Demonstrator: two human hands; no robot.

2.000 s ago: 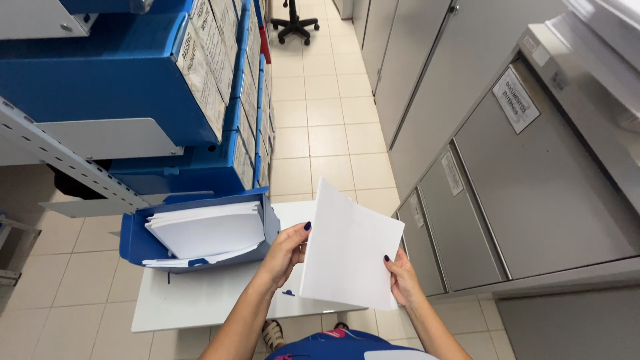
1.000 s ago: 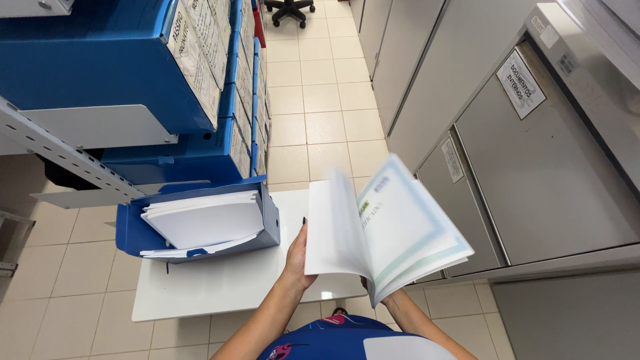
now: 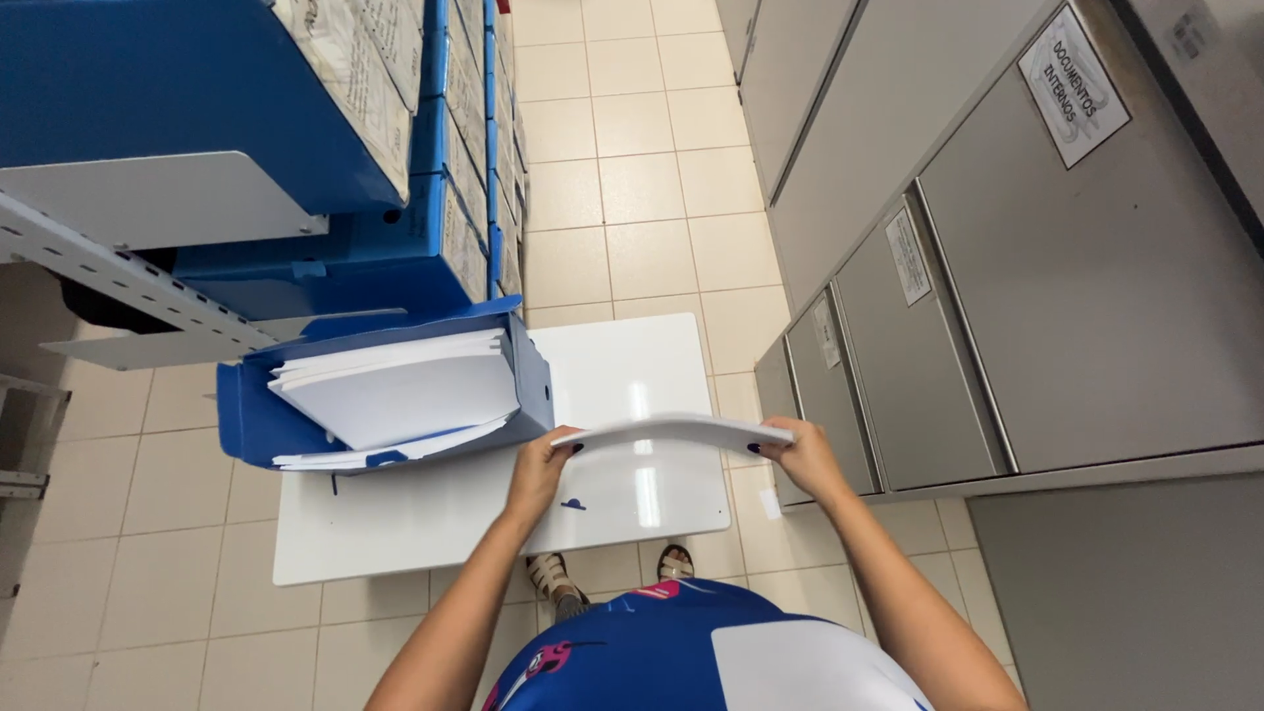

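Note:
A stack of white paper sheets (image 3: pixel 671 431) is seen edge-on, bowed upward, above the small white table (image 3: pixel 632 365). My left hand (image 3: pixel 541 474) grips its left end, and my right hand (image 3: pixel 805 459) grips its right end. Left of my left hand, an open blue archive box (image 3: pixel 533 380) lies on the table with several white paper bundles (image 3: pixel 415 390) inside. A small blue piece (image 3: pixel 574 505) lies on the tabletop, below the stack.
Blue archive boxes (image 3: pixel 326 267) with written labels fill a perforated metal shelf unit (image 3: pixel 128 272) on the left. Grey filing cabinet drawers (image 3: pixel 1086 296) with label cards line the right side. A tiled floor aisle (image 3: pixel 642 188) runs between them, and two sandalled feet show below the table.
The sheets were fanned open in a blur a second ago, showing a coloured-border page; now they are together, edge-on and bowed, with a hand at each end.

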